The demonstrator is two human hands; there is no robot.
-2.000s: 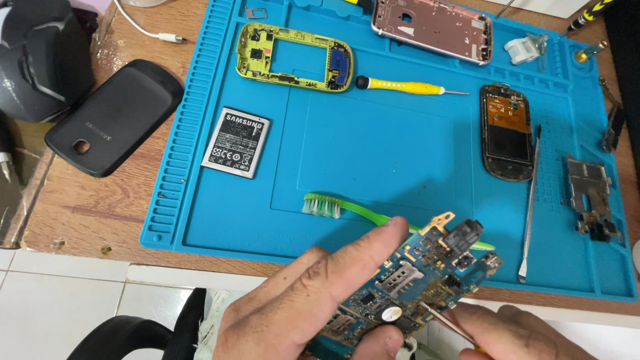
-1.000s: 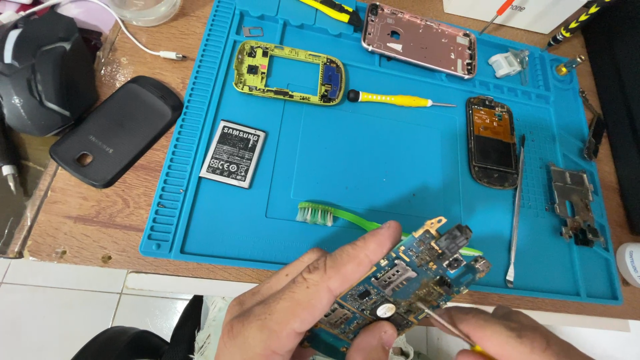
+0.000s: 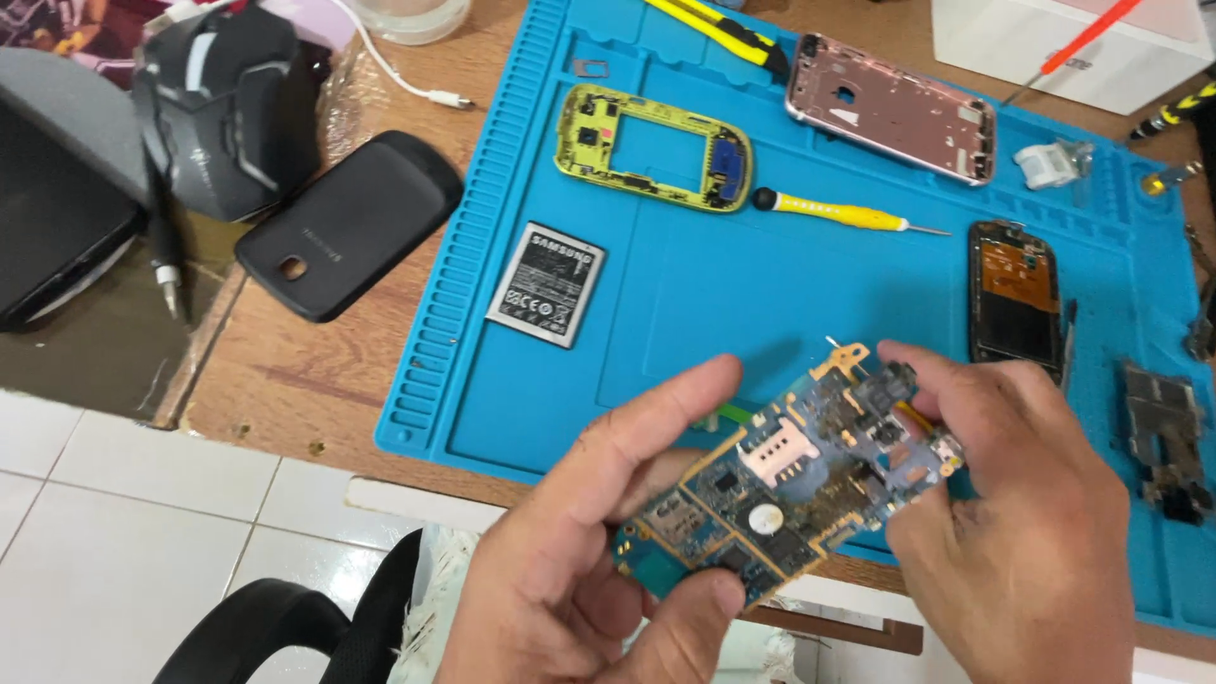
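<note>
My left hand (image 3: 608, 532) grips the lower left end of a phone circuit board (image 3: 836, 494), thumb on its near edge. The board is tilted, with metal card slots, a round white sticker and dark residue on its face. My right hand (image 3: 1007, 475) is at the board's upper right end, fingers behind a black component there; a bit of a yellow tool handle shows between its fingers. Beneath the board, a green toothbrush (image 3: 730, 415) is mostly hidden. A yellow precision screwdriver (image 3: 836, 209) lies beyond, beside a yellow-green phone mid-frame (image 3: 655, 190).
On the blue silicone repair mat (image 3: 798, 285) lie a Samsung battery (image 3: 548, 285), a pink phone housing (image 3: 893, 109), a phone display assembly (image 3: 1015, 294) and a metal bracket (image 3: 1164, 418). Left of it are a black back cover (image 3: 351, 223), a computer mouse (image 3: 228, 114) and a cable (image 3: 389, 57).
My right hand has moved from the board's lower edge to its upper right end. The slim tool's tip, earlier on the board's face, no longer shows there. My left hand still holds the board.
</note>
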